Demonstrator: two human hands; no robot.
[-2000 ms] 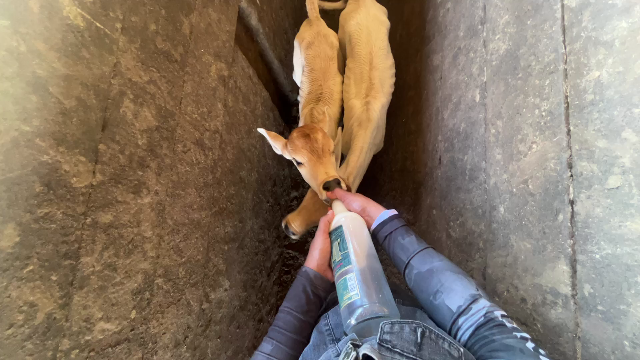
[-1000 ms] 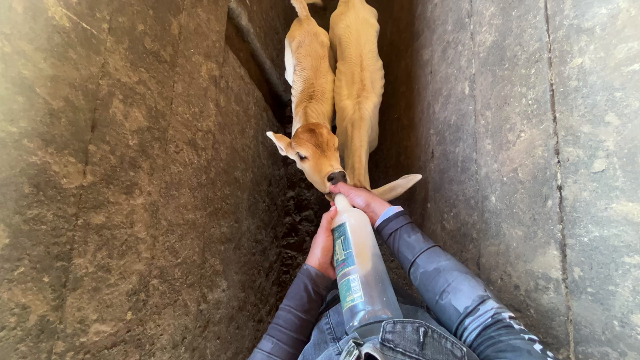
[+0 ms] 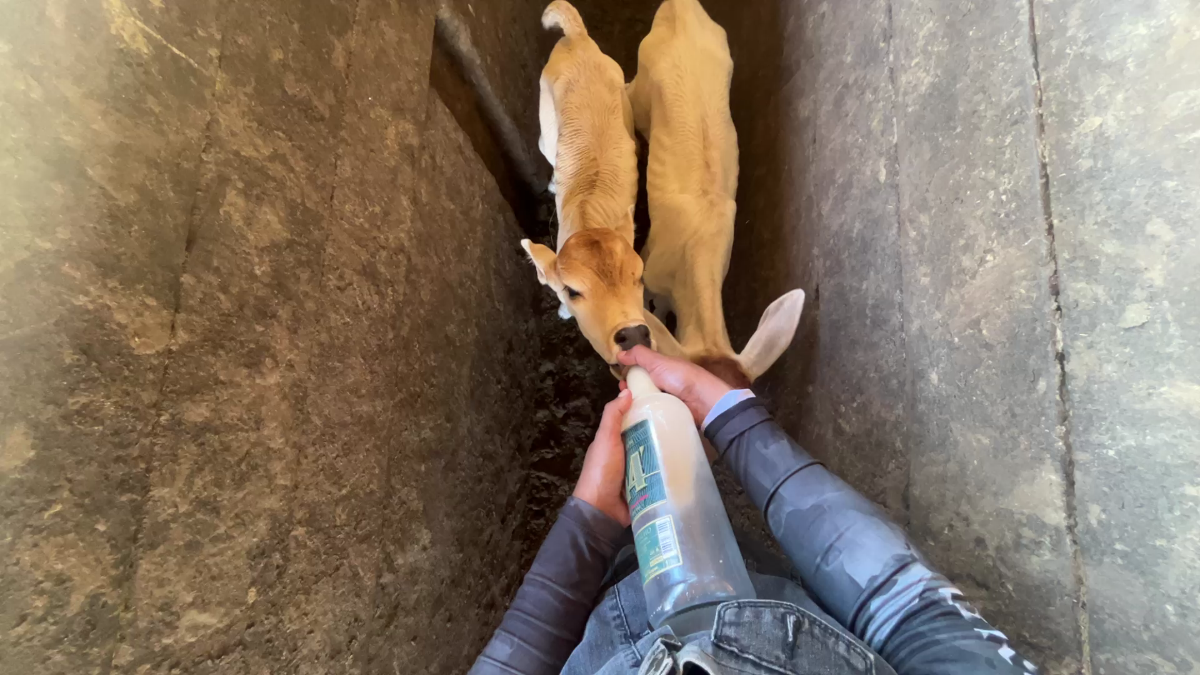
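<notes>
A clear bottle (image 3: 689,497) with a green label and some whitish liquid inside leans from my lap toward a light-brown calf (image 3: 600,281). The calf's mouth is at the bottle's neck. My right hand (image 3: 677,375) is closed around the neck, right beside the calf's muzzle. Along the left side of the bottle, my left hand (image 3: 605,459) grips it just below the neck; part of that hand is hidden behind the bottle. A second, paler calf (image 3: 692,169) stands to the right of the first, its head lowered and partly hidden behind my right hand.
A rough brown wall (image 3: 281,356) rises on the left, and a grey wall (image 3: 975,281) with a long crack stands on the right. Between them lies a narrow, dark, littered floor (image 3: 562,441). A pipe or bar (image 3: 487,94) runs along the left side behind the calves.
The second calf's head, low at the left beneath the first calf's head two seconds ago, has moved right, and its ear now shows beside my right wrist. Both hands stay on the bottle.
</notes>
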